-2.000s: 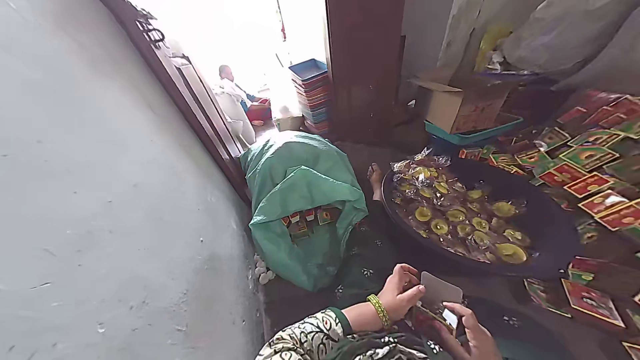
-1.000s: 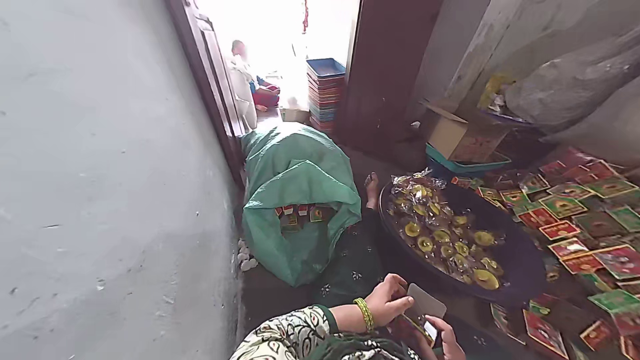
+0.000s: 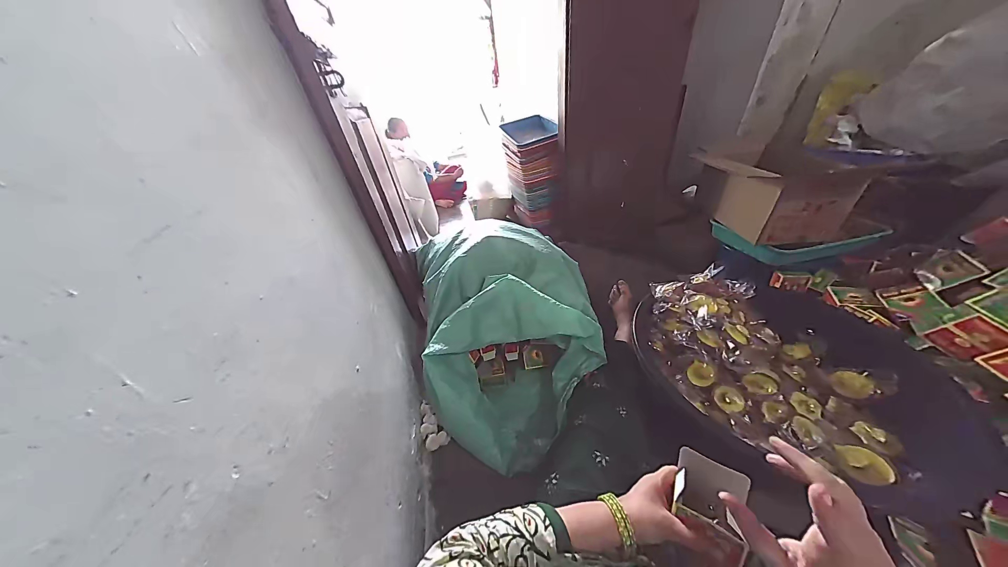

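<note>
My left hand [image 3: 660, 510], with a yellow-green bangle at the wrist, grips a small cardboard box [image 3: 713, 484] whose flap stands up. My right hand [image 3: 827, 516] is at the box's right side, its fingers spread and a fingertip near the flap; whether it touches the box I cannot tell. Beyond it lies a wide dark round tray [image 3: 937, 441] bearing many wrapped packets with yellow round pieces [image 3: 728, 398]. Left of the tray a green sack [image 3: 512, 315] lies with its mouth towards me, several small printed boxes [image 3: 492, 370] inside it.
Many flat red and green printed cartons [image 3: 965, 331] lie at the right. Behind the round tray a cardboard box [image 3: 787, 201] rests in a teal tray [image 3: 795, 252]. Stacked trays [image 3: 531, 169] and a seated person [image 3: 425, 165] are by the doorway. A wall [image 3: 205, 299] bounds the left.
My right hand, which was on the small box before, now has its fingers spread wide beside it. My left hand keeps its hold on the box. The view has shifted.
</note>
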